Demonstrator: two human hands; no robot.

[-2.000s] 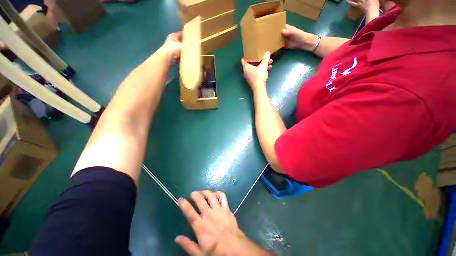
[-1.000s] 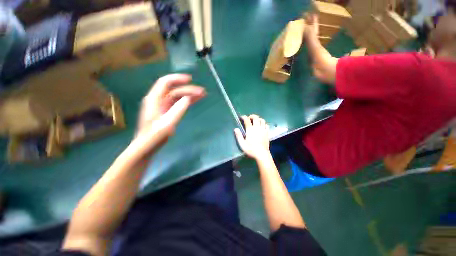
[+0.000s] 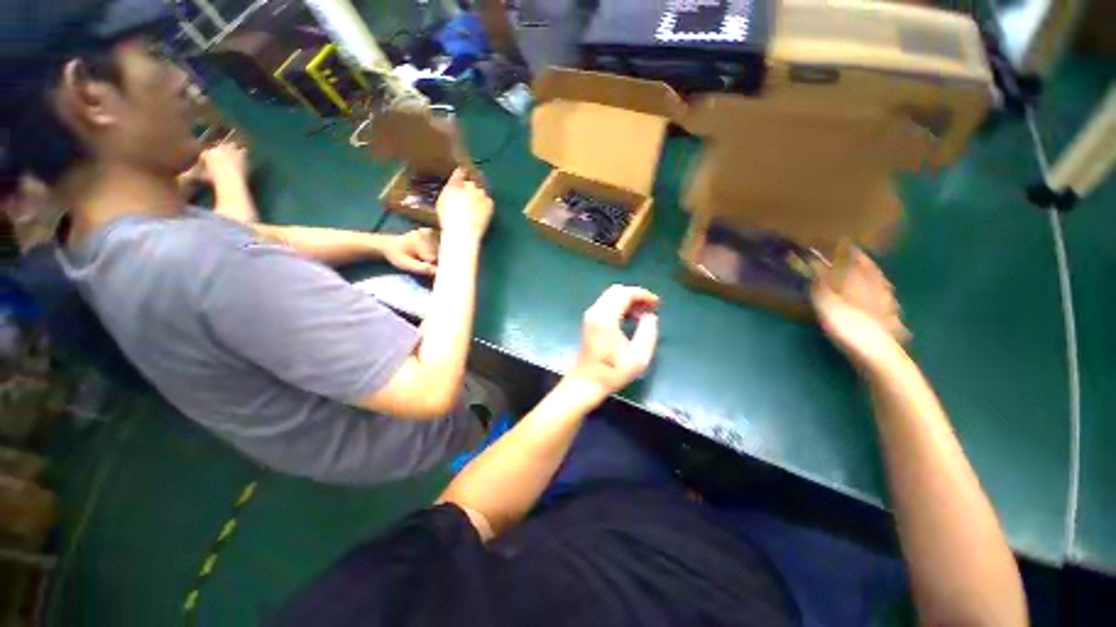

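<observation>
An open mailer box (image 3: 749, 279) stands on the green bench in front of me, its lid raised and blurred, with dark contents inside. My right hand (image 3: 863, 300) is at its right front corner, fingers on the side. My left hand (image 3: 618, 337) is just left of the box, over the bench edge, empty with fingers curled and apart. A second open mailer box (image 3: 581, 254) stands further left with its lid up and a black coiled cable (image 3: 596, 218) inside. Neither of my hands touches it.
A person in grey (image 3: 294, 319) sits at the left, hands at another open box (image 3: 410, 196). A black unit with a white dot grid (image 3: 673, 76) and a large printed carton (image 3: 875, 67) stand at the back. Cream posts rise at the right. A pale seam (image 3: 1067, 331) crosses the bench.
The view has swung left, away from the person in red. My right hand has left the bench seam and is now at an open box. My left hand remains empty.
</observation>
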